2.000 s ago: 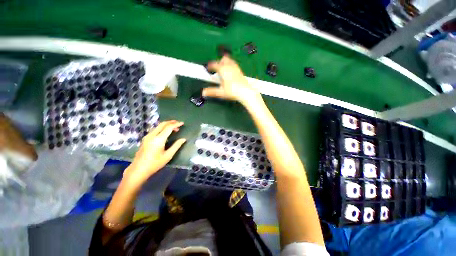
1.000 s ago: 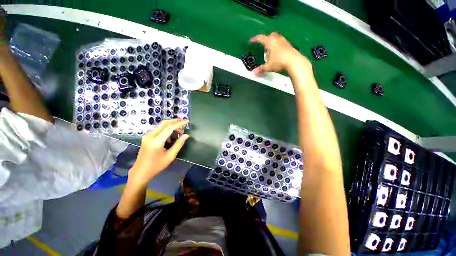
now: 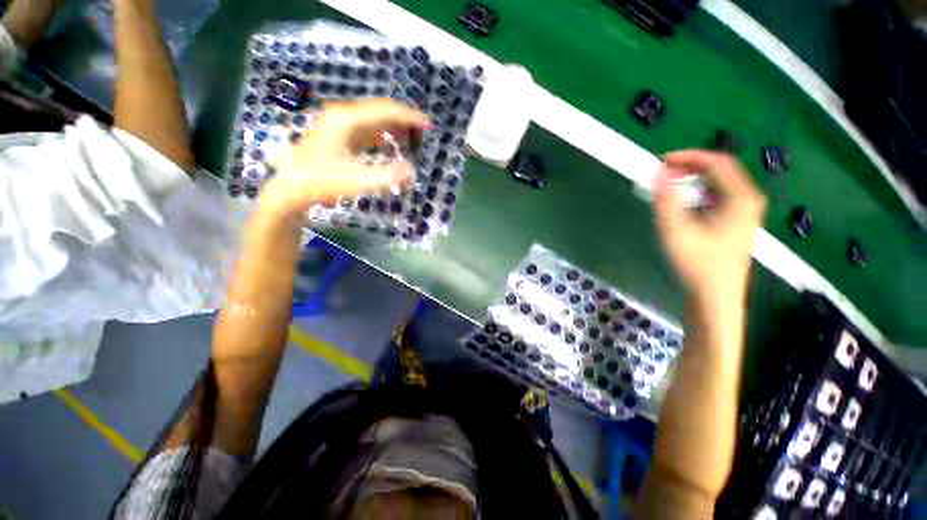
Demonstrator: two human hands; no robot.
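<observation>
My left hand [image 3: 341, 157] is blurred over the left clear tray of dark discs [image 3: 447, 112]. Something dark and pale shows between its curled fingers; I cannot tell if it is held or lies below. One black housing [image 3: 289, 92] lies on that tray. My right hand [image 3: 712, 208] is raised at the belt's near white edge, fingers bent around a small, blurred, pale-and-dark piece [image 3: 695, 191]. A smaller clear tray of dark discs [image 3: 579, 330] lies in front of me. A black housing [image 3: 528, 169] lies on the bench beside the white-topped container [image 3: 501, 114].
Several black housings [image 3: 647, 107] lie on the green belt [image 3: 579, 61] beyond its white edge. A black compartment tray [image 3: 773, 416] with white square pieces stands at the right. Another person's arm [image 3: 152, 91] and white clothing are at the left. Dark trays [image 3: 651, 14] are beyond the belt.
The view has shifted, so the bench appears lower right. My left hand has moved up over the left tray. My right hand has drawn back from the belt, its fingers more closed.
</observation>
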